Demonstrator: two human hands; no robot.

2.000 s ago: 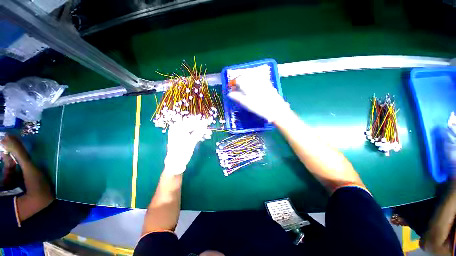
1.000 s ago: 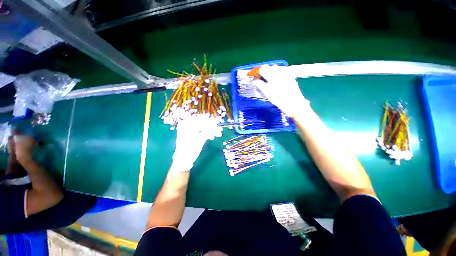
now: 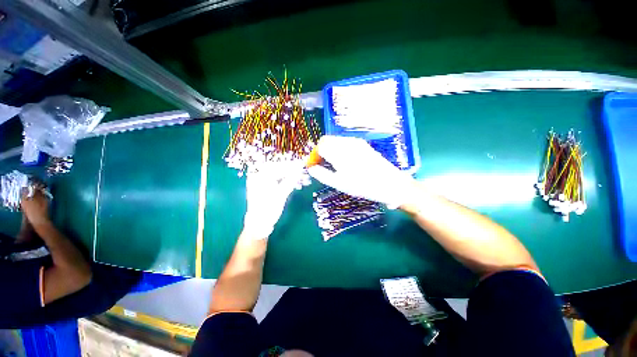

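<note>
A fanned heap of yellow and red-brown wire leads [image 3: 272, 129] with white ends lies in front of me. My left hand [image 3: 267, 202], in a white glove, is at the heap's near edge; its fingertips blend with the white ends. My right hand [image 3: 360, 169], white-gloved with an orange spot at the fingertips, is beside the left fingertips. What either hand holds is too blurred to tell. A small blue tray [image 3: 412, 125] holds pale parts at its far side and dark blue-purple strands at its near side. A flat harness pile [image 3: 342, 215] lies below, partly under my right hand.
A separate harness bundle [image 3: 563, 174] lies at the right, before a large blue tray [image 3: 625, 174]. A clear plastic bag [image 3: 59, 125] and a neighbour's arm [image 3: 63, 254] are at the left. A metal rail [image 3: 517, 82] runs behind. A printed card [image 3: 408, 296] is at the near bench edge.
My right hand has moved from the far part of the small tray left and nearer, to my left fingertips, uncovering the pale parts. My left hand has stayed at the heap.
</note>
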